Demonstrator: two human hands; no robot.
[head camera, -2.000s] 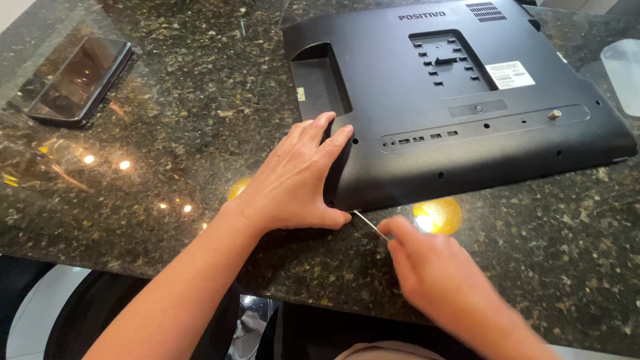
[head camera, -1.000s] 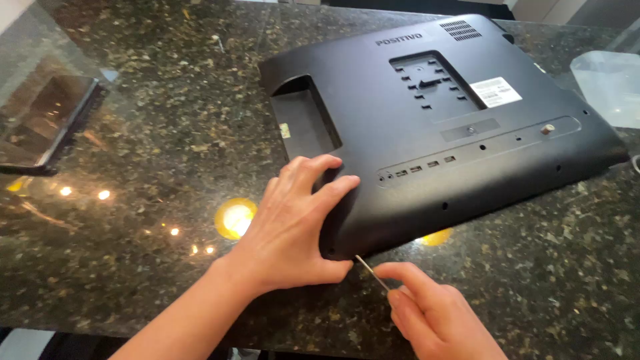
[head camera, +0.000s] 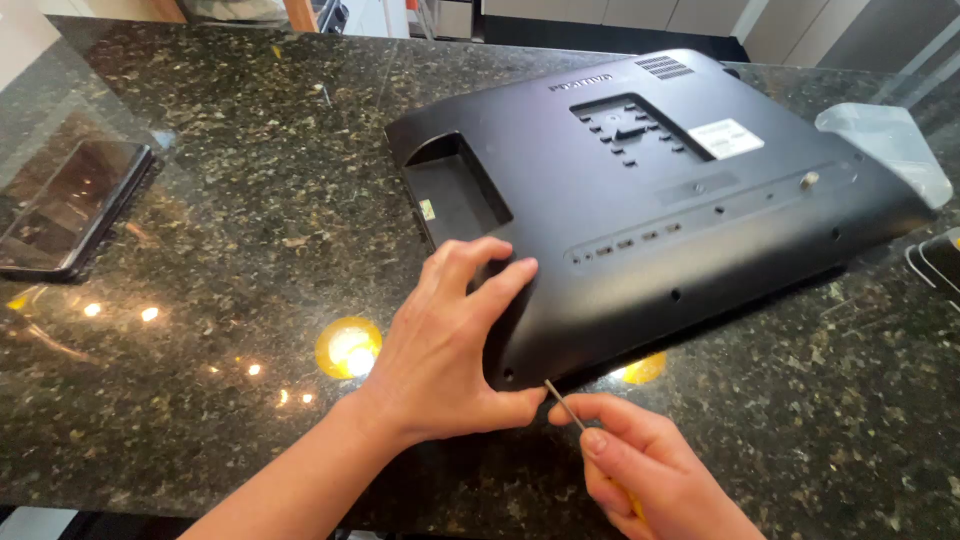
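A black Positivo monitor or all-in-one computer (head camera: 600, 300) lies face down, its back cover with vent slots, a recessed mount and a row of ports facing up. My left hand (head camera: 457, 345) grips its near left corner, fingers on the back cover and thumb at the lower edge. In my right hand (head camera: 637, 457) is a thin metal-shafted tool, seemingly a screwdriver (head camera: 564, 405), with a bit of yellow handle showing under the fingers. Its tip meets the seam at the near edge, close to my left thumb; the exact contact is hidden.
The device rests on a dark speckled granite countertop (head camera: 225, 225). A dark smartphone (head camera: 71, 206) lies at the left. Behind the device's right side sits a translucent plastic piece (head camera: 889, 142), and a black object with white lines (head camera: 937, 262) is at the right edge.
The view has shifted. The device's near left corner has turned toward me, with my left hand still on it. The tool's tip remains at the near edge close to my left thumb.
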